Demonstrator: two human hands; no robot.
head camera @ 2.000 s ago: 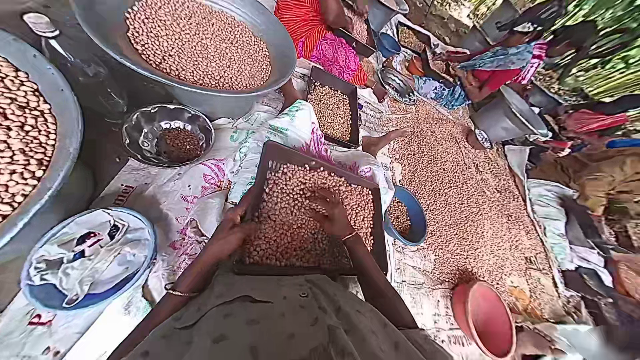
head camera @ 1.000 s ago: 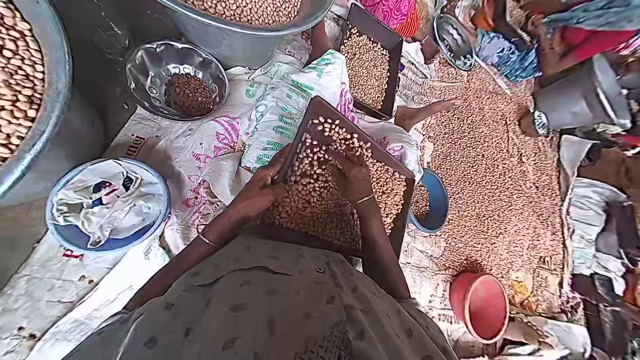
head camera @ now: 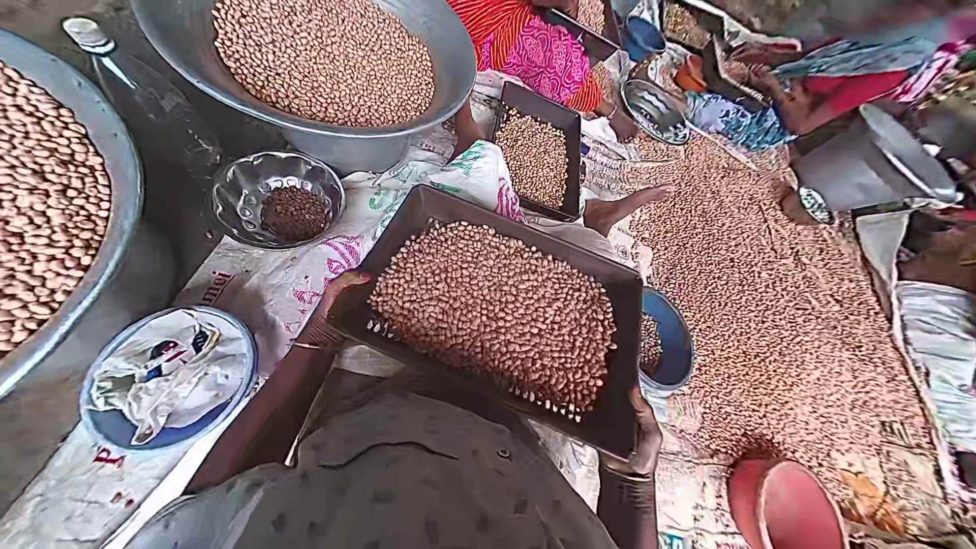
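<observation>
A dark rectangular tray (head camera: 427, 204) is held tilted in front of my body, with a heap of shelled nuts or beans (head camera: 496, 305) spread over its middle. My left hand (head camera: 335, 305) grips its left end; my right hand (head camera: 644, 431) clasps the lower right corner, fingers partly hidden under it. Just right of the tray stands a blue bowl (head camera: 675, 343) with some nuts inside. Beyond the tray's far side, a second dark tray (head camera: 572, 137) holds paler nuts. A ribbed metal bowl (head camera: 229, 202) with small dark bits stands at the upper left.
Large metal basins of nuts stand at far left (head camera: 126, 229) and top (head camera: 457, 84). A blue-rimmed tub (head camera: 248, 358) holds plastic bags. Nuts cover the ground sheet (head camera: 778, 305) at right, near a red bucket (head camera: 801, 511) and grey bucket (head camera: 862, 168). Other people sit at the upper right.
Both hands were over the nuts or at the tray's left edge; now they hold its opposite ends. The nuts have shifted from a loose spread into a heap. The tray's tilt has changed.
</observation>
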